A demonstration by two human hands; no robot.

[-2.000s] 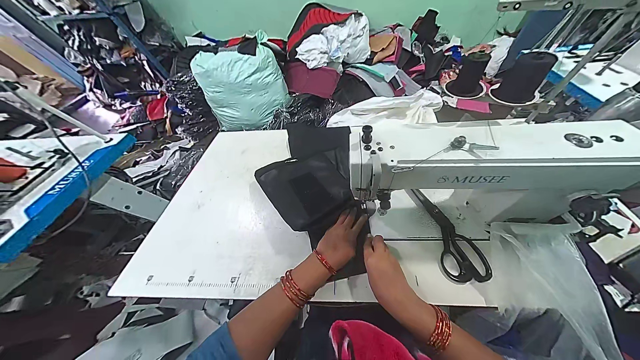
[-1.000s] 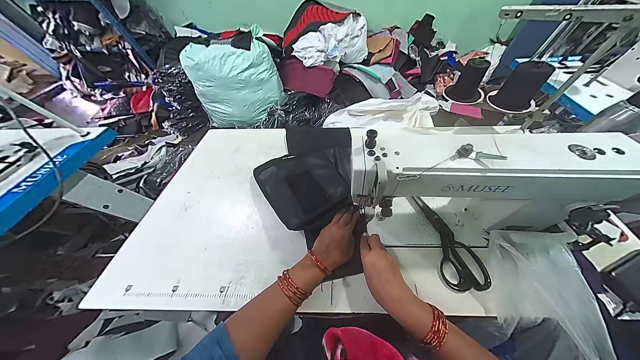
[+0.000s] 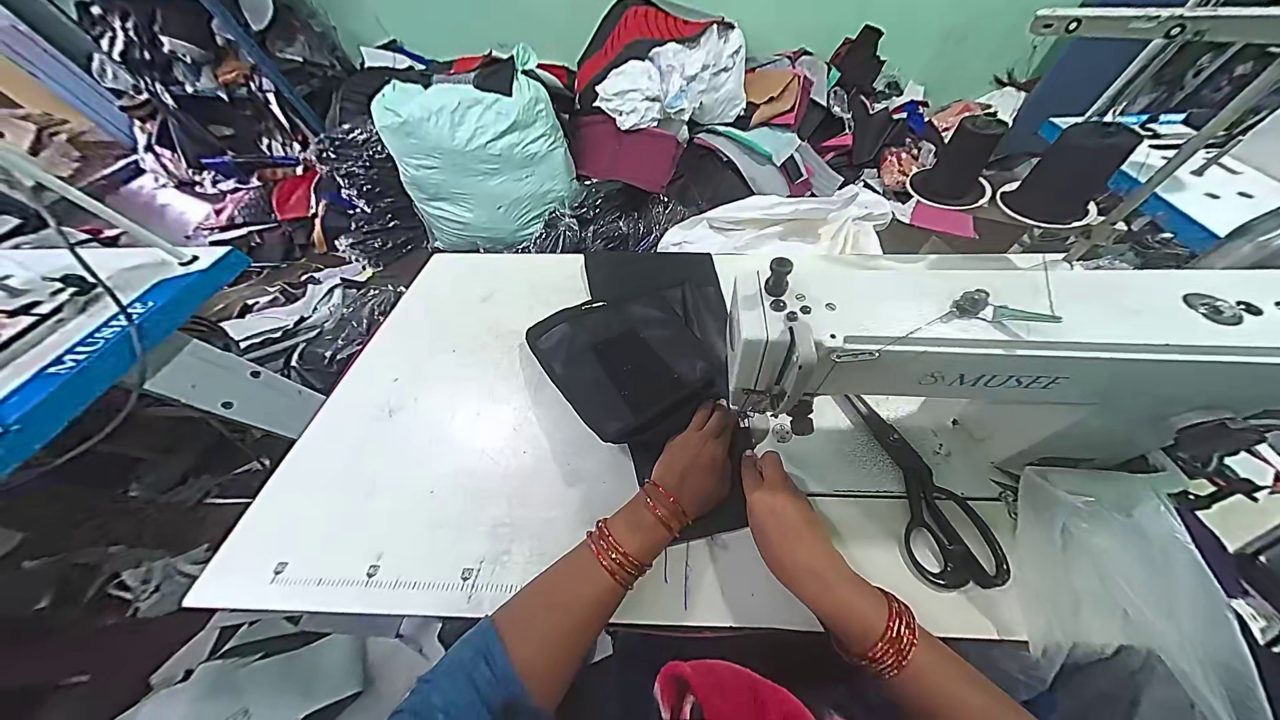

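A black fabric piece [image 3: 655,275] with a flat black pouch-like panel [image 3: 622,365] on it lies on the white sewing table [image 3: 400,420], its right edge at the needle area of a Musee sewing machine [image 3: 1000,345]. My left hand [image 3: 695,465] presses on the fabric just left of the presser foot [image 3: 746,420]. At the fabric's right edge, just below the foot, my right hand [image 3: 780,505] pinches the edge with thumb and fingers. The fingertips of both hands are close together. Black-handled scissors [image 3: 945,520] lie to the right, their blade tips beneath the machine arm.
Behind the table stand a pale green stuffed bag [image 3: 475,160], heaped fabric scraps [image 3: 630,150] and black thread cones [image 3: 1070,170]. A clear plastic sheet [image 3: 1110,560] hangs over the table's right front. Another blue-edged machine table [image 3: 120,350] is at the left.
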